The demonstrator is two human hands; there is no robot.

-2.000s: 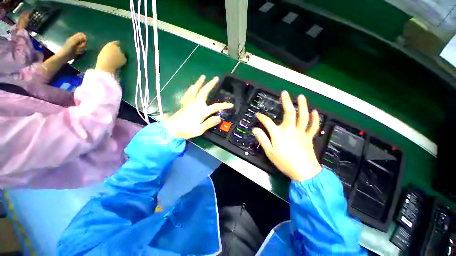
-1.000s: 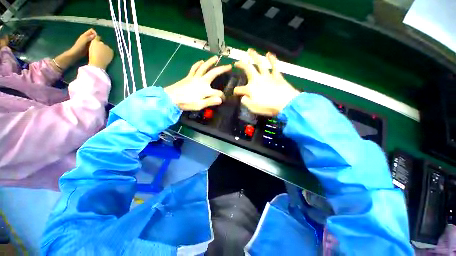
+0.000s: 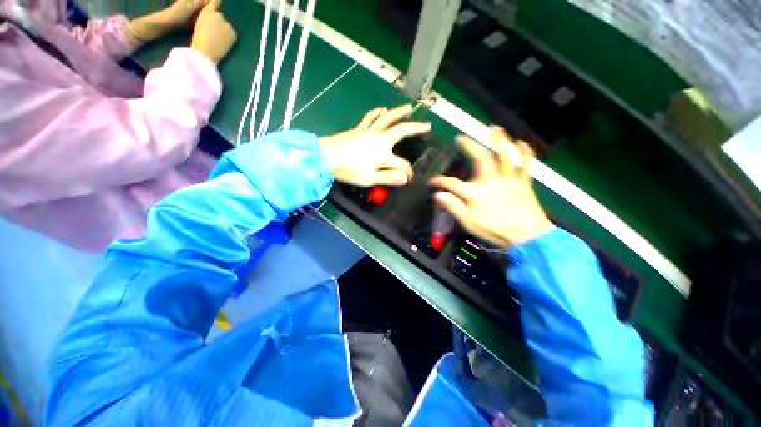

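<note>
A black phone tray (image 3: 394, 225) lies in front of me with several smartphones side by side in its pockets. The leftmost phone (image 3: 378, 195) shows a red block near its bottom. The second phone (image 3: 437, 240) also shows a red block. The third phone (image 3: 469, 253) shows rows of green and white text. My left hand (image 3: 373, 152) is over the leftmost phone, fingers apart, holding nothing. My right hand (image 3: 494, 190) is over the second and third phones, fingers spread, slightly blurred. The hands and right sleeve hide parts of the phones and tray.
White cables (image 3: 275, 71) hang at the left. A person in a pink smock (image 3: 108, 142) has hands on the green bench (image 3: 330, 79). A metal post (image 3: 431, 50) stands at the far rail (image 3: 601, 204). Another dark tray (image 3: 509, 71) lies beyond it. Black items (image 3: 688, 400) lie at lower right.
My right hand has moved from the middle of the tray toward its left part, then slightly back right. The second phone now shows a red block instead of text rows. The camera view has shifted.
</note>
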